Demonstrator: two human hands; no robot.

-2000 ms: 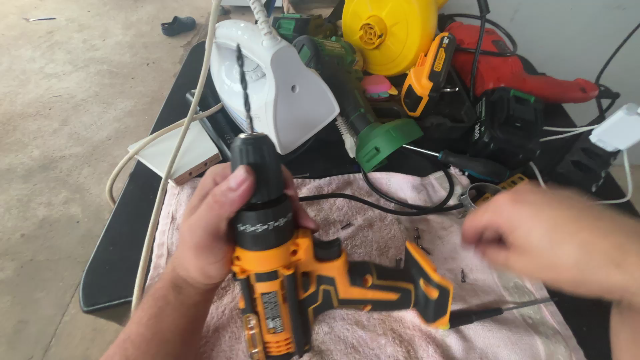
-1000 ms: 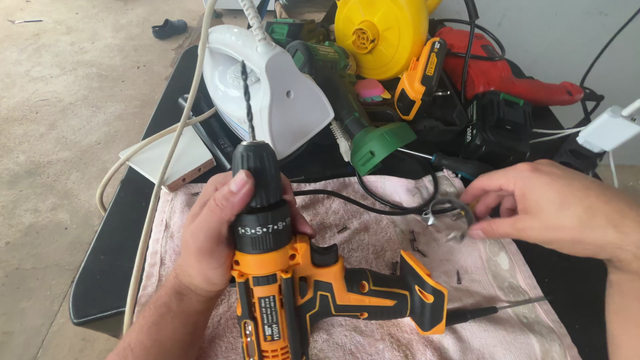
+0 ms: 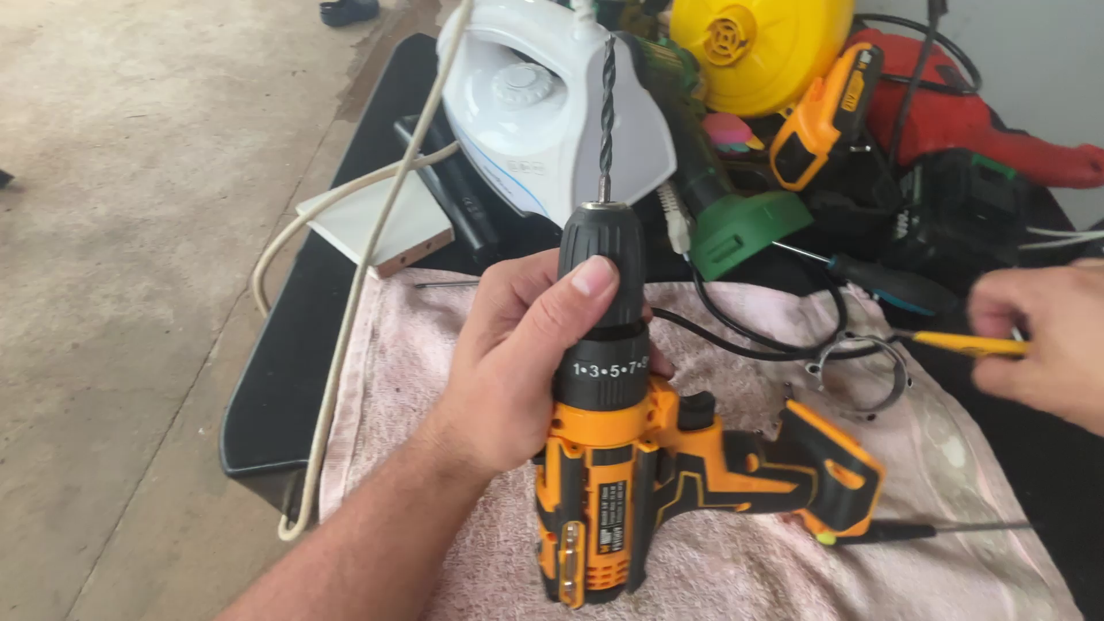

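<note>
My left hand (image 3: 526, 371) is wrapped around the black chuck of an orange and black cordless drill (image 3: 608, 483). A twist drill bit (image 3: 607, 121) stands in the chuck, pointing up and away. The drill's handle lies to the right, with no battery on its foot. At the right edge my right hand (image 3: 1039, 336) pinches a small yellow tool (image 3: 970, 343), whose exact kind I cannot tell. Left of that hand, a metal ring clamp (image 3: 901, 388) rests on the pink towel (image 3: 509, 552). A screwdriver (image 3: 897, 530) lies partly behind the drill's foot.
Behind stand a white clothes iron (image 3: 552, 112), a green power tool (image 3: 750, 226), a yellow round device (image 3: 759, 52), an orange battery (image 3: 819, 121) and a red tool (image 3: 949, 112). A blue-black screwdriver (image 3: 897, 285) lies by a black cable (image 3: 733, 336). A beige cord (image 3: 345, 345) crosses the table's left edge.
My right hand was at the metal ring a second ago; now it is farther right, holding the yellow tool, and the ring lies on the towel. My left hand still holds the drill.
</note>
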